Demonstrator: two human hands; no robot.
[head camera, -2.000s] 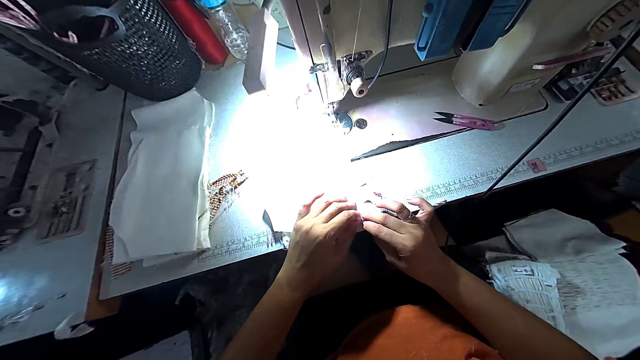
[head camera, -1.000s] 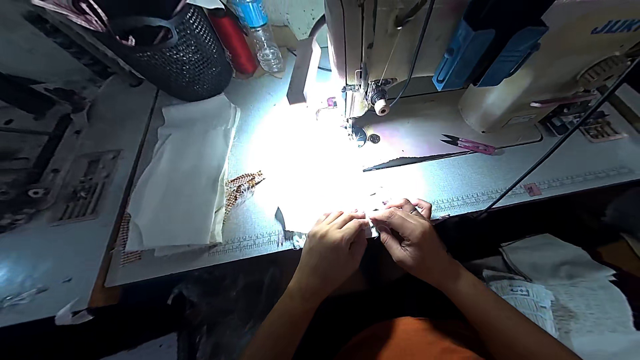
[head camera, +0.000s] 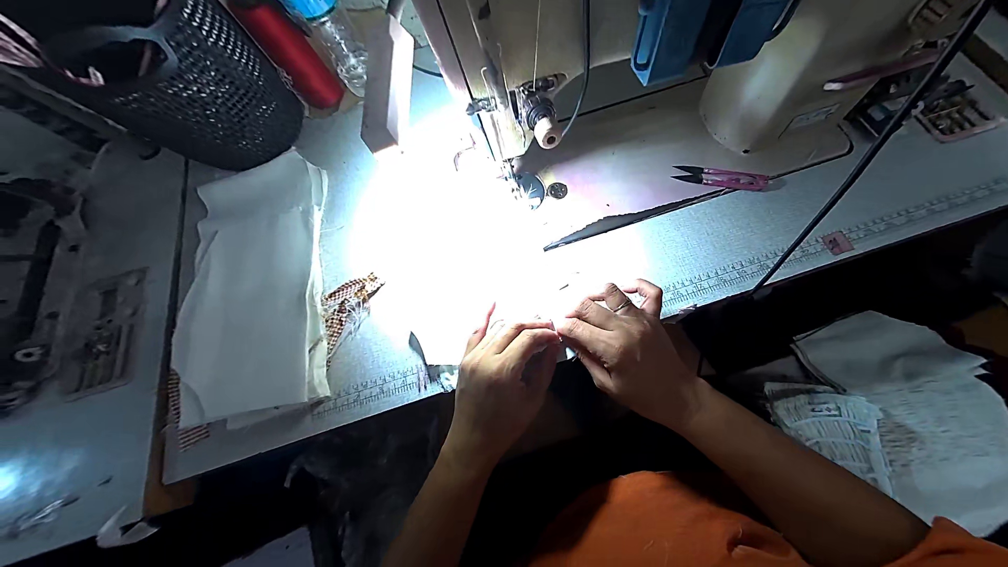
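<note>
White fabric (head camera: 453, 331), its outline mostly lost in the lamp's glare, lies at the table's front edge below the sewing machine's needle and presser foot (head camera: 512, 177). My left hand (head camera: 504, 378) pinches the near edge of this fabric between thumb and fingers. Close against its right side, my right hand (head camera: 626, 346), with a ring on one finger, pinches the same edge. The fingertips of both hands nearly touch. What exactly lies between them is too small and bright to tell.
Stacked white fabric pieces (head camera: 252, 291) lie left, beside a checked scrap (head camera: 346, 303). Behind stand a black perforated basket (head camera: 213, 94), a red thread cone (head camera: 291, 55) and a plastic bottle (head camera: 342, 47). Pink thread snips (head camera: 724, 178) lie right, above a measuring tape (head camera: 724, 276). More fabric (head camera: 906, 378) lies lower right.
Both hands stay together at the fabric's near edge; their fingers have shifted slightly. The fingers of my right hand are more raised and spread than one second ago.
</note>
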